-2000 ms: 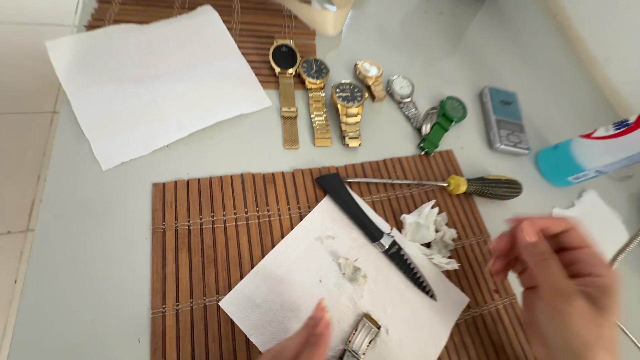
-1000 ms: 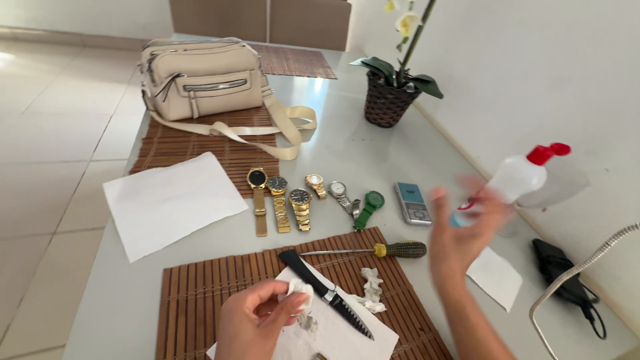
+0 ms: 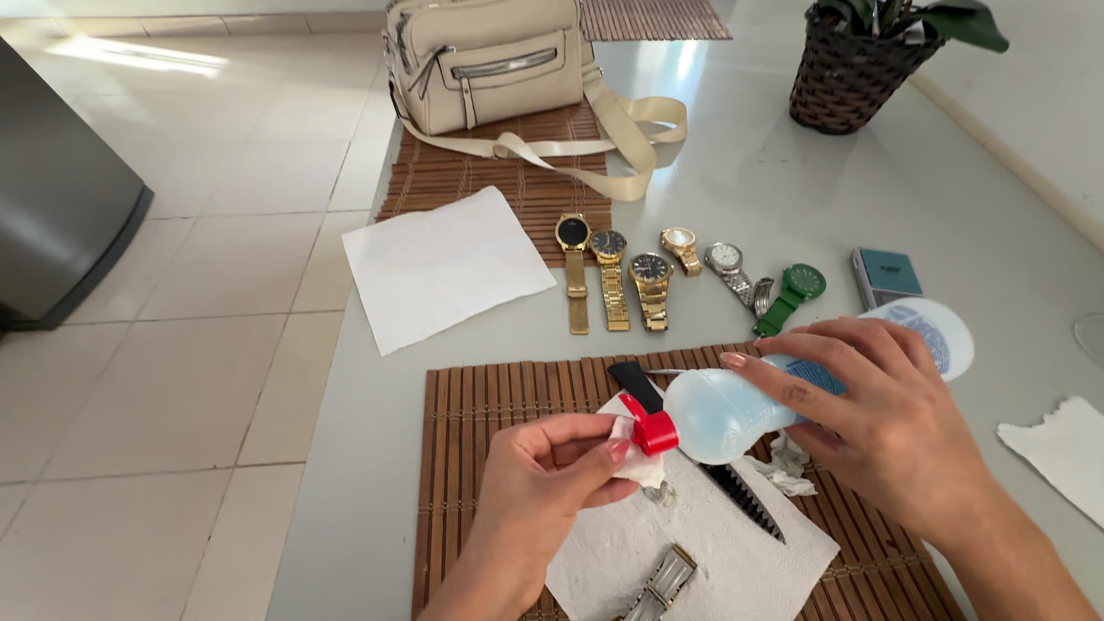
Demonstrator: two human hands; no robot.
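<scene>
My left hand (image 3: 552, 483) pinches a small piece of white paper towel (image 3: 640, 470). My right hand (image 3: 871, 414) grips a translucent bottle of bluish liquid (image 3: 720, 414), tipped sideways, its open red flip cap (image 3: 655, 433) against the towel piece. Under them a paper towel sheet (image 3: 733, 552) lies on a brown bamboo placemat (image 3: 483, 431), bearing a metal watch band with clasp (image 3: 662, 582) and part of a black-handled serrated knife (image 3: 749, 500). Crumpled paper (image 3: 789, 466) lies right of the knife. Most of the screwdriver is hidden behind the bottle; its metal shaft (image 3: 664, 372) shows.
Several wristwatches, including a black-faced gold one (image 3: 651, 276) and a green one (image 3: 789, 297), lie in a row beyond the placemat. Around them are a white paper sheet (image 3: 448, 267), a pocket scale (image 3: 888, 272), a beige handbag (image 3: 509, 78), a potted plant (image 3: 841, 78) and torn paper (image 3: 1061, 457).
My right hand, reaching toward the bottle one second ago, now holds it tipped over the placemat. The red cap has come to the paper in my left hand.
</scene>
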